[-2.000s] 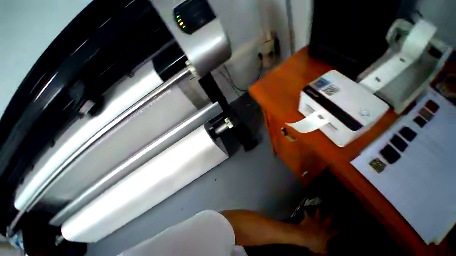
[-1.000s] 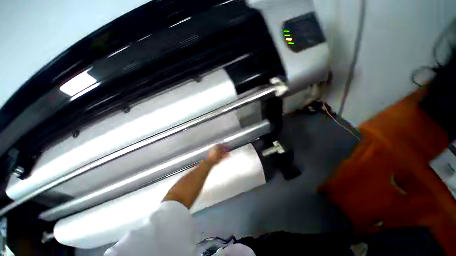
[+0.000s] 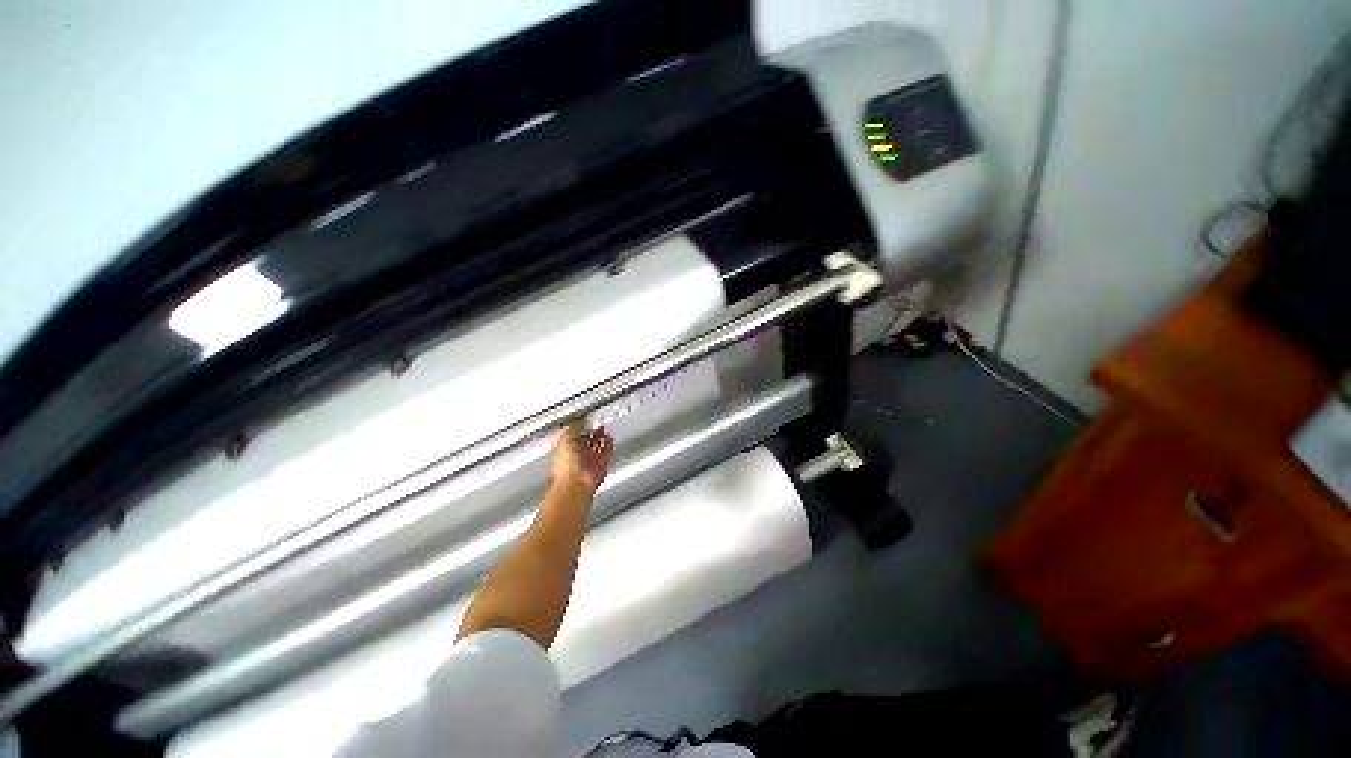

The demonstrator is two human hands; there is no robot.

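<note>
The plotter (image 3: 489, 193) stands in front of me, with its black cover and a lit control panel at the right end. White plotter paper (image 3: 489, 400) lies over it and hangs behind the long shiny paper bar (image 3: 356, 512). My left hand (image 3: 584, 453) is at the underside of the paper bar, near the hanging paper. Its fingers are small and blurred, so I cannot tell whether they grip the bar or the paper. A thick white paper roll (image 3: 682, 551) lies below, partly behind my forearm. My right hand is not in view.
The reddish-brown desk (image 3: 1171, 474) with drawers stands at the right, a white sheet at its edge. A cable runs along the wall foot. Grey floor (image 3: 904, 592) lies between desk and plotter. A dark metal bar runs above the roll.
My left hand has come up from low by the desk, over the lower bar and paper roll, to the upper paper bar. The view has swung left toward the plotter.
</note>
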